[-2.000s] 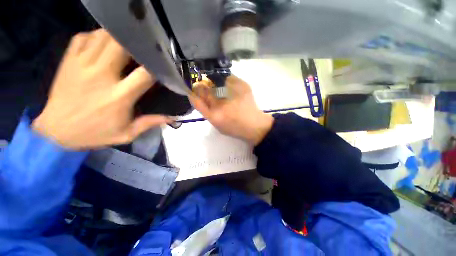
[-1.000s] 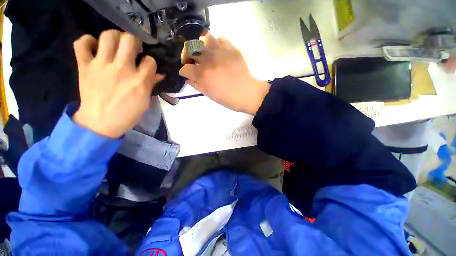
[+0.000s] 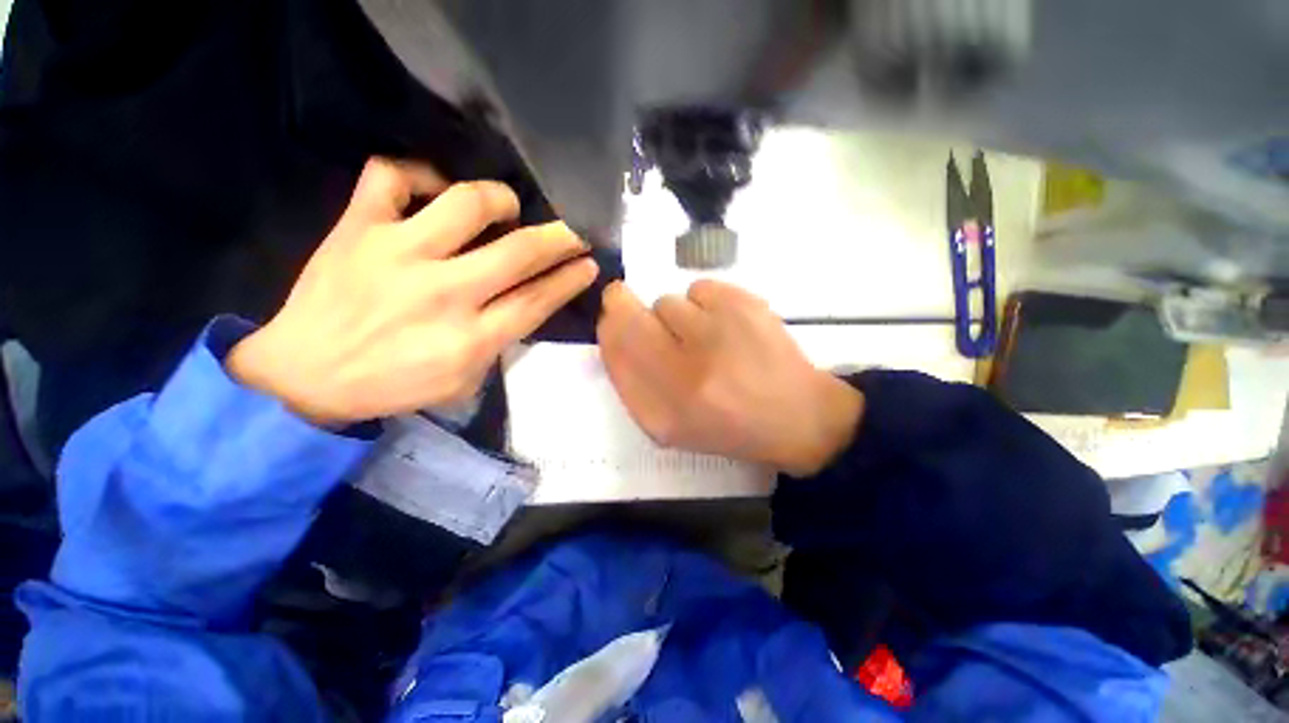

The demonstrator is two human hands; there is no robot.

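A black garment piece (image 3: 170, 184) with light grey panels (image 3: 450, 477) lies at the left and hangs over the table's front edge. My left hand (image 3: 410, 290) lies on the black cloth with its fingers stretched to the right and presses it down. My right hand (image 3: 714, 370) is curled, its thumb and fingertips closed on the cloth's right edge just below the needle area. The sewing machine head (image 3: 848, 71) is blurred across the top. Its knurled knob (image 3: 705, 247) stands just above my right hand. The needle itself is hidden.
Thread snips (image 3: 971, 261) lie on the white table (image 3: 636, 459) to the right of my right hand. A phone (image 3: 1091, 353) lies on a yellowish pad further right. A bit of red basket (image 3: 885, 677) shows below, at my lap. A ruler-marked edge runs along the table front.
My left hand has opened from curled fingers to stretched ones and moved right over the cloth. My right hand now sits lower in view, below the knob. The camera view has also shifted.
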